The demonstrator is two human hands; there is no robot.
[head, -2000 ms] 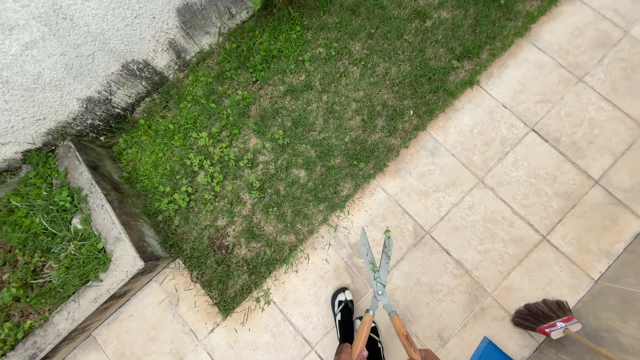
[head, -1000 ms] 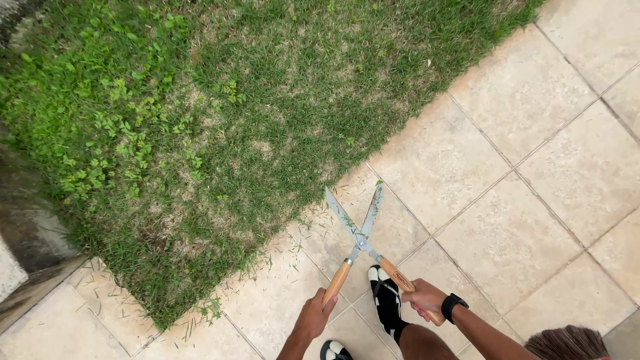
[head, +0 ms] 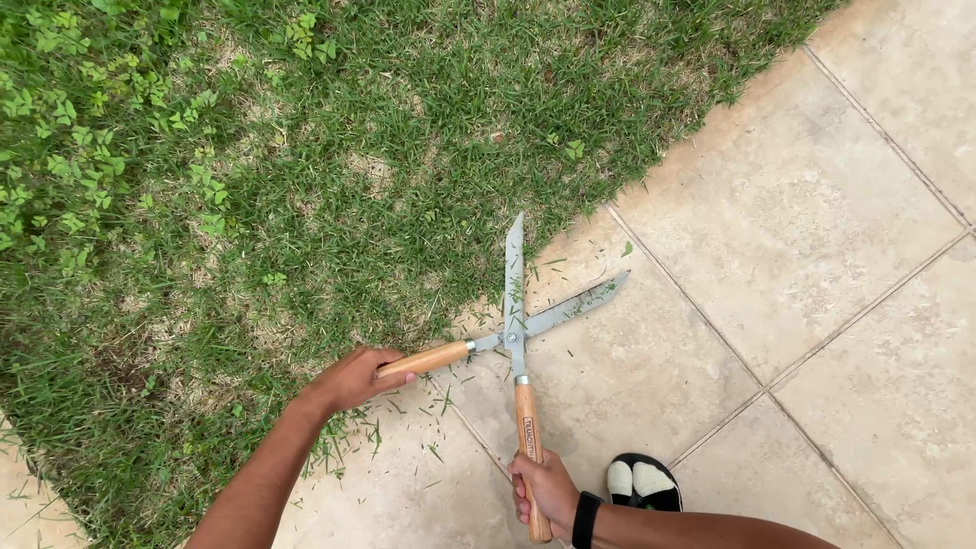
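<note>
Hedge shears (head: 512,337) with wooden handles lie across the border between lawn and tiles, their blades spread wide. My left hand (head: 358,379) grips the end of the left handle, low over the grass edge. Around the lower part of the other handle, which bears the Tramontina name, my right hand (head: 545,488) is closed above the tiles. One blade points up along the edge of the grass (head: 427,191); the other points right over the tiles. Grass clippings stick to both blades.
Beige floor tiles (head: 801,252) run along the lawn's diagonal edge, with loose clippings scattered near it. A foot in a black and white sock and dark sandal (head: 644,482) stands at the bottom, right of my right hand. Clover-like weeds (head: 84,168) grow at the left.
Both hands now show much closer to the lawn edge, and the shears' handles and blades are spread wider than a second ago. The view has moved in; the broom and blue object are out of sight.
</note>
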